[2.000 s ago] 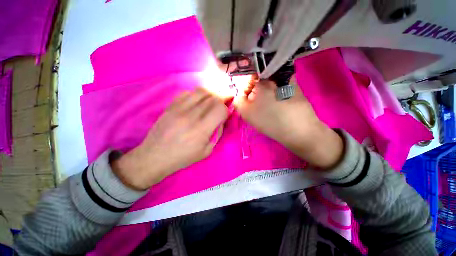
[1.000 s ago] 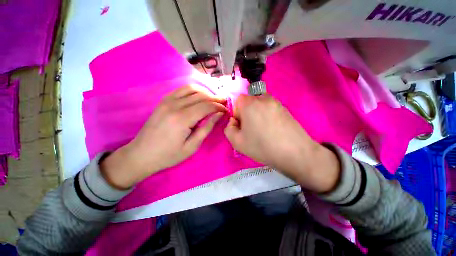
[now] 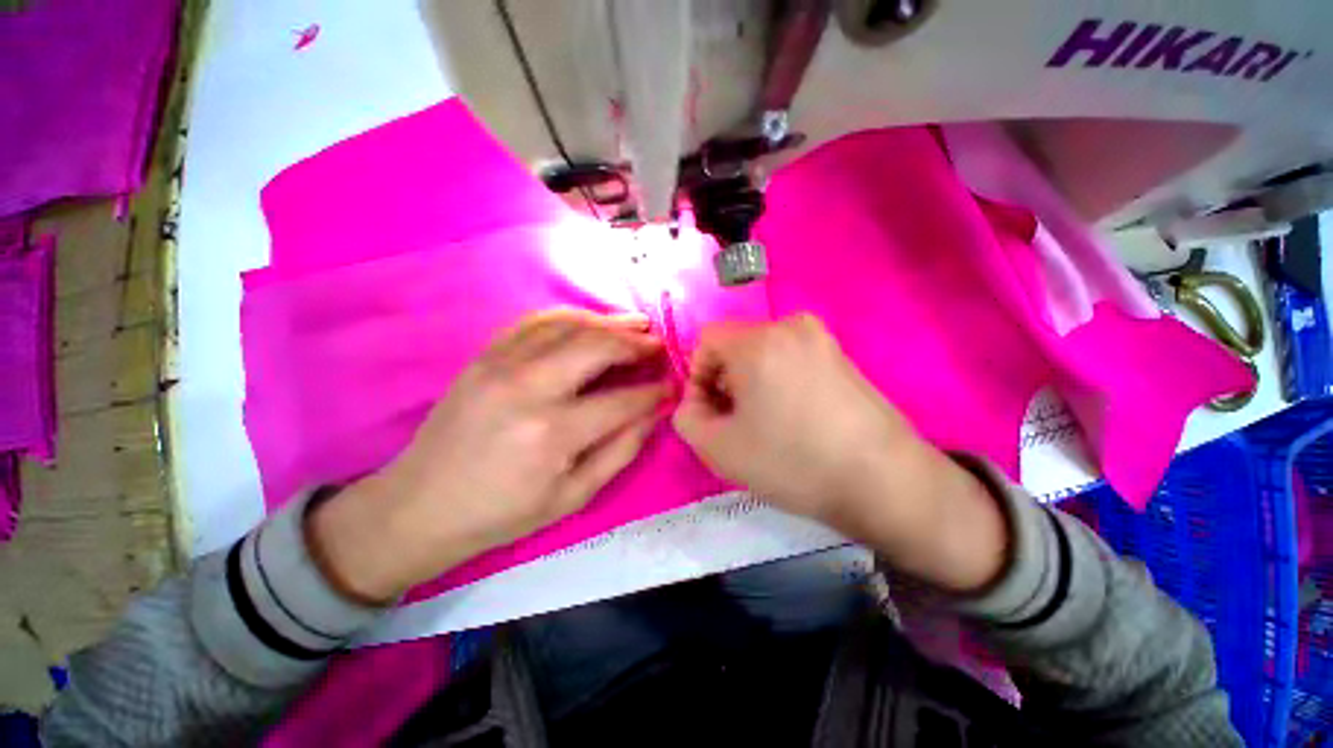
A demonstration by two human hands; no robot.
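Note:
A bright pink garment panel [image 3: 351, 351] lies flat under the head of the white sewing machine [image 3: 936, 73]. My left hand [image 3: 534, 424] lies on the panel, its thumb and fingers pinching a narrow pink strip [image 3: 673, 339] in front of the needle area. My right hand [image 3: 790, 417] pinches the same strip from the right, its fingertips close to my left ones. The presser foot area [image 3: 643, 249] is washed out by bright light. A knurled silver knob [image 3: 743, 263] sits just right of it. My fingers hide the strip's lower end.
Gold-handled scissors [image 3: 1225, 314] lie right of the machine. Dark pink cut pieces [image 3: 73, 117] lie on the cardboard surface [image 3: 103, 439] at the left. A blue crate [image 3: 1221, 541] stands at the lower right. Ruler marks [image 3: 1045, 424] run along the table's front edge. A pink scrap [image 3: 306, 37] lies at the back.
Both hands have moved back from the needle toward me, with the strip pinched between them. The machine head and knob appear further left than two seconds ago.

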